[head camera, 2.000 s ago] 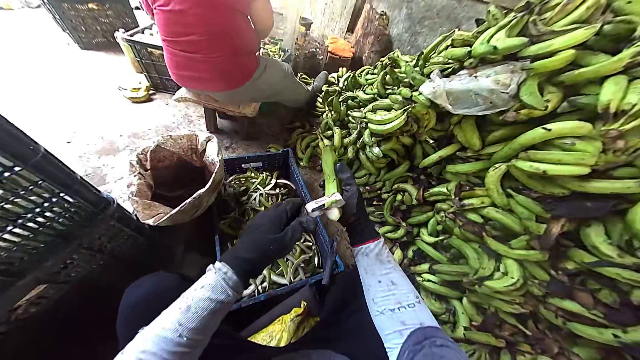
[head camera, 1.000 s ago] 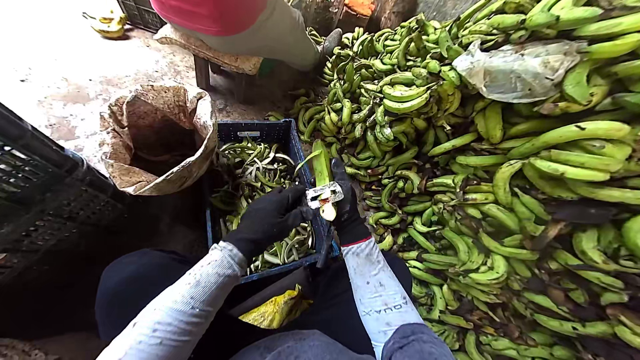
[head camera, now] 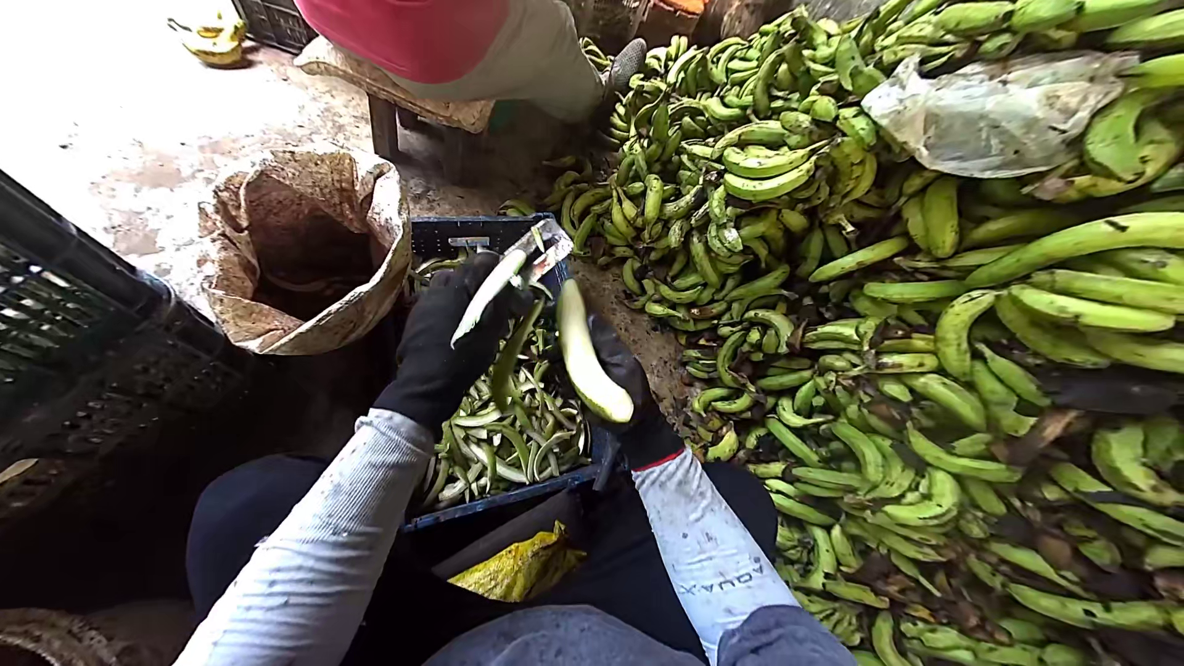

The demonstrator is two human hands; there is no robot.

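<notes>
My left hand, in a black glove, is closed around a peeler-like tool with a pale, flat head; a strip of plantain peel lies along it. Another green strip hangs below the fingers. In my right hand, also black-gloved, is a peeled pale plantain, tilted, its lower end toward me. The two hands are apart. Under them a blue plastic crate holds many cut peel strips. The tool's handle is hidden by my left hand.
A large heap of green plantains fills the right side, with a clear plastic bag on it. An open woven sack stands left of the crate, dark crates farther left. A person sits ahead on a low bench. A yellow bag lies near my legs.
My left hand and the tool have come away from the plantain, up and to the left. The plantain in my right hand, green along its upper part before, now shows pale flesh. The view has tilted down.
</notes>
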